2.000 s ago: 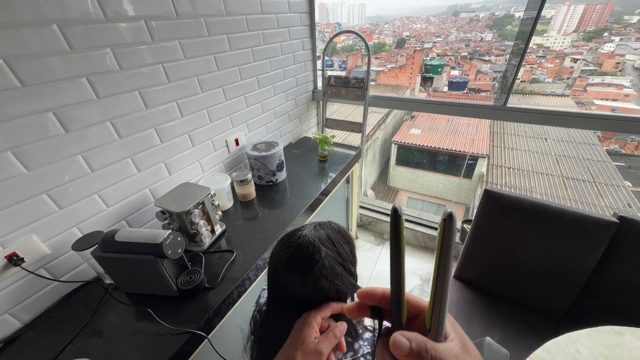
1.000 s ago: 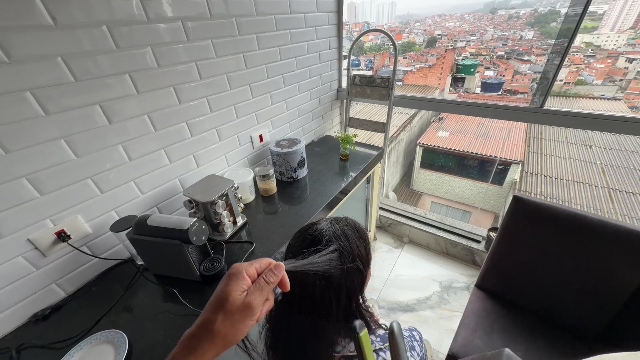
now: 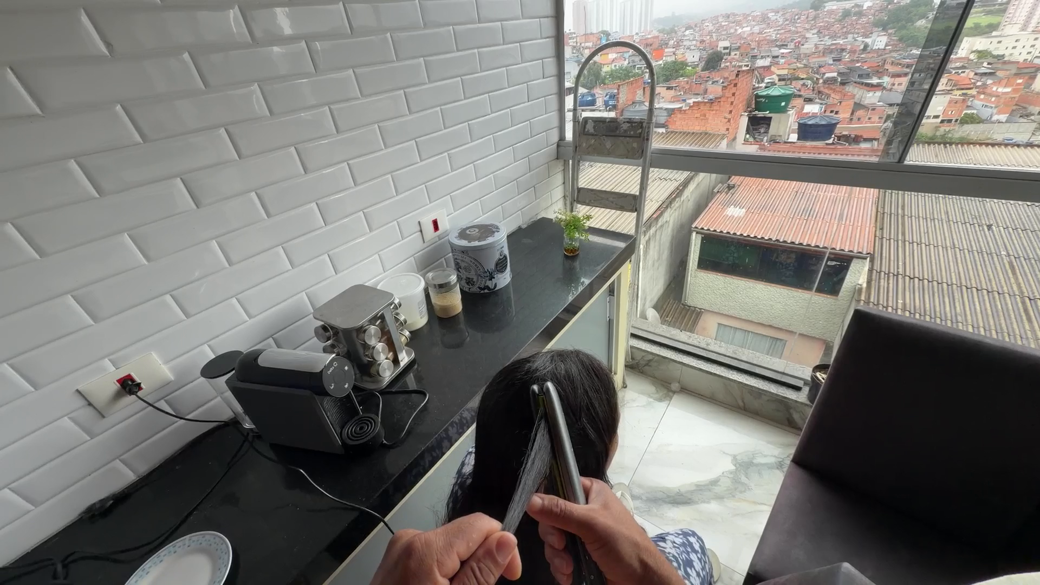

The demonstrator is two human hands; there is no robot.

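Note:
A seated person with long dark hair is seen from behind, low in the middle of the head view. My left hand pinches the lower end of a lock of hair and holds it taut. My right hand grips a hair straightener, its two long plates upright and close together near the crown, at the upper part of that lock. Whether the plates are pressed on the hair is hard to tell.
On the black stone counter stand a capsule coffee machine, a spice rack, a glass jar, a decorated tin and a plate. Cords cross the counter. A dark chair is at right, a stepladder by the window.
The straightener has come up from the bottom edge to the crown beside the lock. My left hand, earlier holding a strand out to the left, is now lower and nearer my right hand.

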